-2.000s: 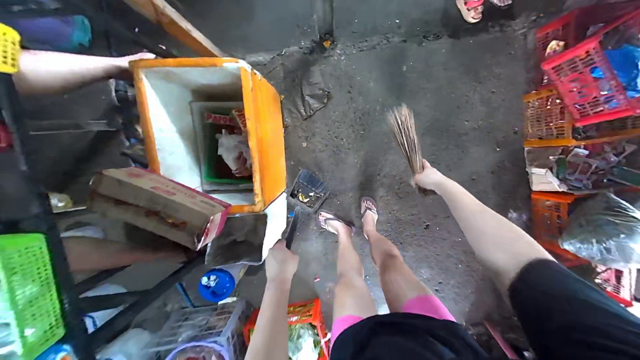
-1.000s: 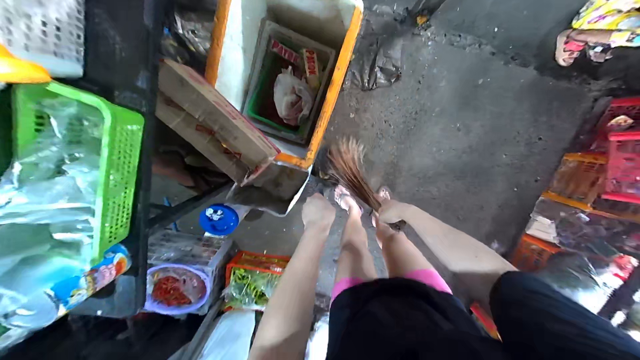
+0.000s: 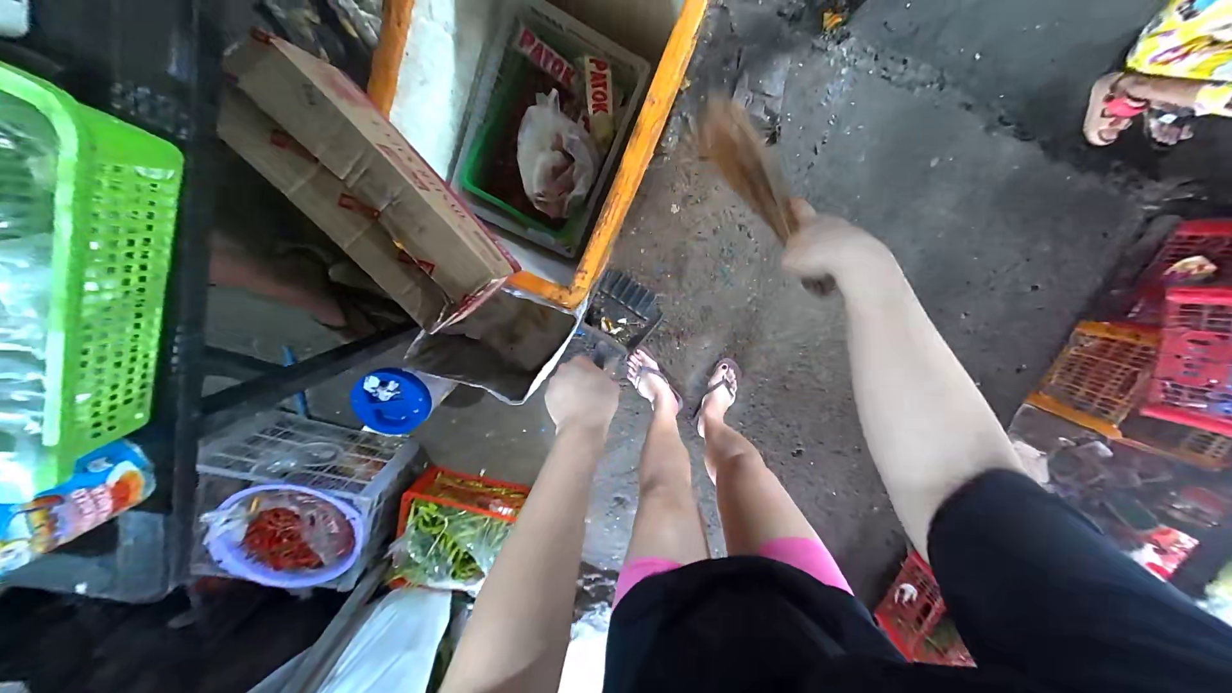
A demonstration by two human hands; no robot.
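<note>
My right hand [image 3: 835, 252] is closed around the bound end of a short stick broom [image 3: 746, 168], whose blurred bristles point up and left above the concrete floor. My left hand [image 3: 582, 393] is a fist around a dark handle, mostly hidden by the fingers. Just above that hand, a dark dustpan [image 3: 626, 306] holding small bits of debris lies low near my left foot, beside the corner of an orange-edged box [image 3: 637, 164]. The handle appears to lead to the dustpan.
An open cardboard box [image 3: 375, 183] and a blue lid [image 3: 391, 400] are at the left, near a green basket [image 3: 120, 260]. A purple bowl of red chillies [image 3: 287, 535] stands lower left. Plastic crates [image 3: 1097, 375] line the right side. Another person's sandalled feet [image 3: 1126, 108] are at upper right.
The broom, near my feet one second ago, has moved up and right with my right hand. The dustpan, hidden then, shows again. The arm at the orange-edged box two seconds ago is out of view there.
</note>
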